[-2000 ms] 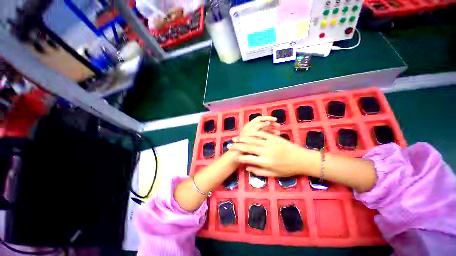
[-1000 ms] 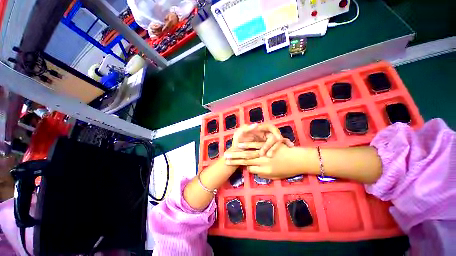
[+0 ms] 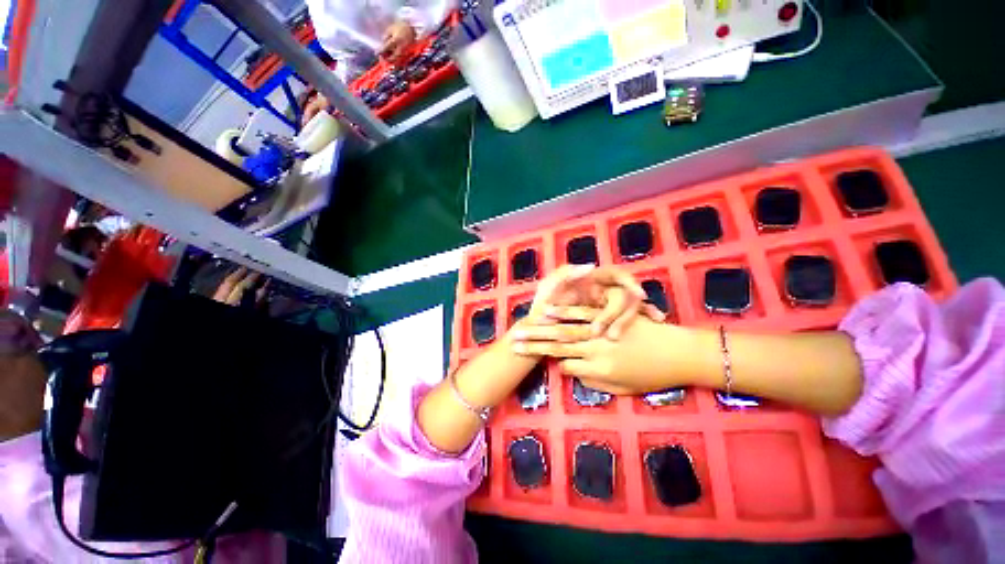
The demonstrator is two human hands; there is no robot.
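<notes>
A red-orange tray (image 3: 716, 433) lies before me with black smartwatch units (image 3: 728, 289) in its pockets. Two near-row pockets at the right show no unit; my right sleeve partly covers the last one. My left hand (image 3: 575, 295) and my right hand (image 3: 606, 358) are bare, crossed and touching over the middle of the tray. The right hand lies across the left. The left fingers are bent and spread. I see nothing held in either. The hands and forearms hide some pockets.
A raised green shelf (image 3: 595, 165) behind the tray bears a tester (image 3: 714, 31), a small digital display (image 3: 637, 87), a gold-green part (image 3: 682, 106) and a white cylinder (image 3: 495, 83). Papers (image 3: 419, 342) and a black cable lie left, beside a large black object (image 3: 220, 419). A person's hand shows at the top.
The view has shifted, bringing more of the left side into sight. My hands stay together over the tray; the left fingers are more raised and spread than two seconds ago.
</notes>
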